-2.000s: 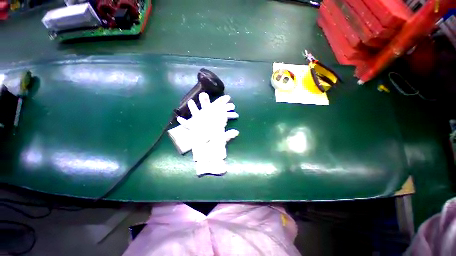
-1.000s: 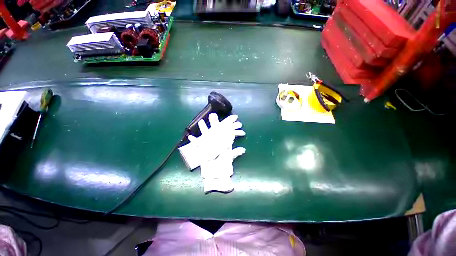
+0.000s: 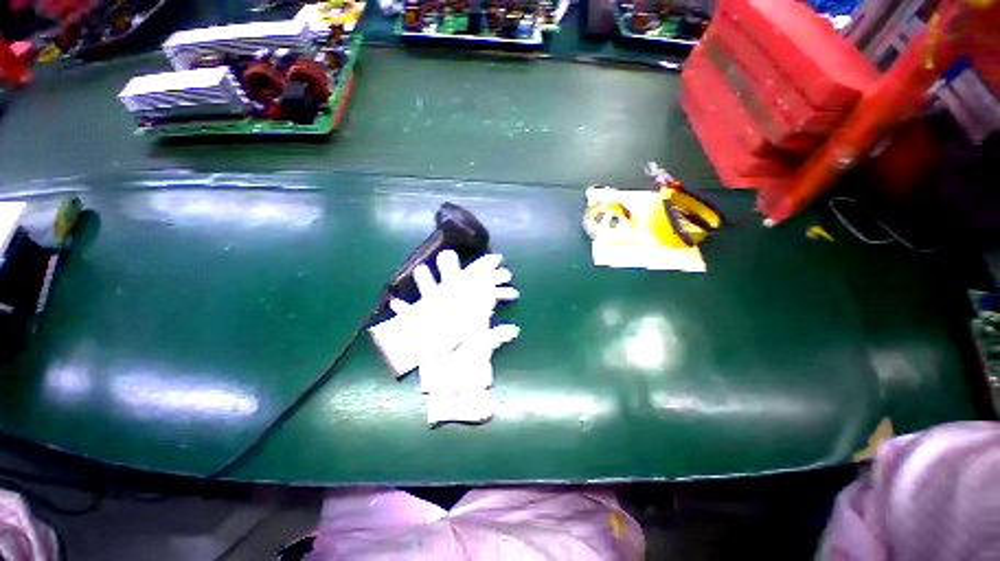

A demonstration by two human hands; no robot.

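Note:
White work gloves (image 3: 455, 340) lie overlapped on the green bench mat, partly over a black handheld scanner (image 3: 461, 230). The scanner's rounded head points to the back, and its cable runs to the bench's front edge at the left. Yellow-handled cutters (image 3: 691, 216) and a small yellow tape roll (image 3: 610, 220) rest on a pale paper sheet (image 3: 647, 258) right of the scanner. Neither of my hands is in view; only pink sleeves show at the lower left and lower right corners.
A circuit board with silver heatsinks (image 3: 184, 99) sits at the back left. Red-orange slabs (image 3: 768, 88) are stacked at the back right. A screwdriver (image 3: 64, 225) lies by a black box (image 3: 20, 279) at the left. More boards (image 3: 483, 24) stand behind.
The view has tilted up from two seconds ago and shifted slightly right since one second ago. The right sleeve now reaches further into view. The gloves, scanner and cutters lie as before.

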